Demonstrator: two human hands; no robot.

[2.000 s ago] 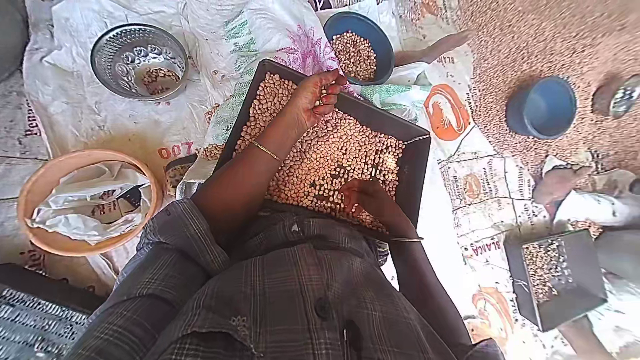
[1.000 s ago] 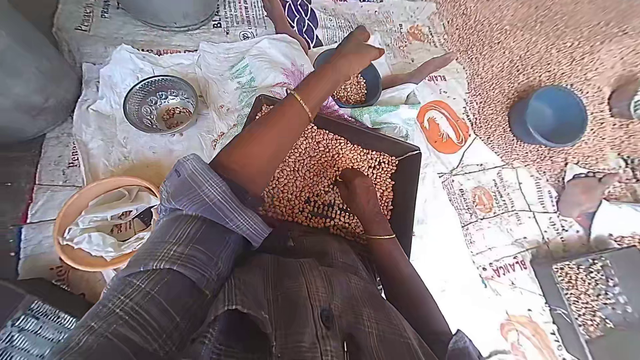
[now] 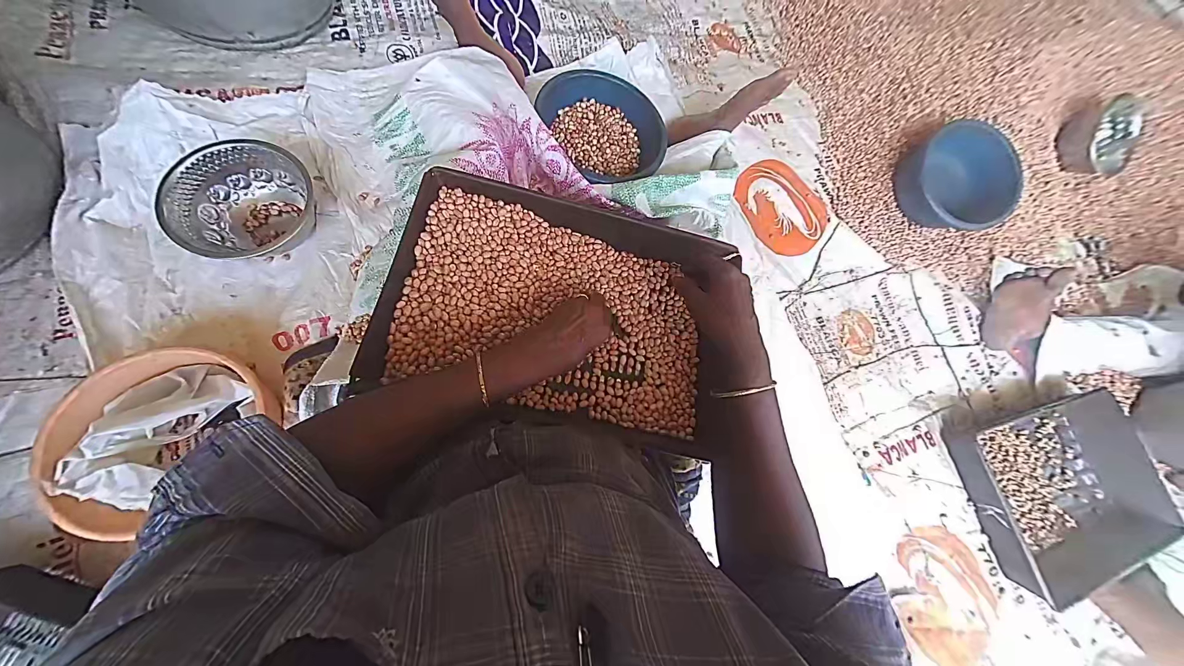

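Note:
A dark rectangular tray (image 3: 573, 208) of shelled peanuts (image 3: 499, 268) rests tilted across my lap. My left hand (image 3: 578, 328), with a thin bracelet at its wrist, is among the peanuts near the tray's middle, fingers curled down; what they hold is hidden. My right hand (image 3: 726, 296) grips the tray's right side near its upper corner, thumb side toward the peanuts. Close to the tray's lower edge, part of its dark bottom shows between scattered peanuts. Just beyond the upper rim stands a blue bowl (image 3: 652, 116) partly filled with peanuts.
A perforated metal bowl (image 3: 171, 199) and an orange basin (image 3: 60, 435) holding white plastic stand at left on printed sacks (image 3: 795, 208). At right are a blue bucket (image 3: 962, 176), a metal can (image 3: 1087, 139), spread peanuts and another tray (image 3: 1101, 546). Other people's feet and legs are nearby.
My left hand has come back from over the blue bowl to the peanuts in the tray. My right hand has moved from the peanuts to the tray's right side.

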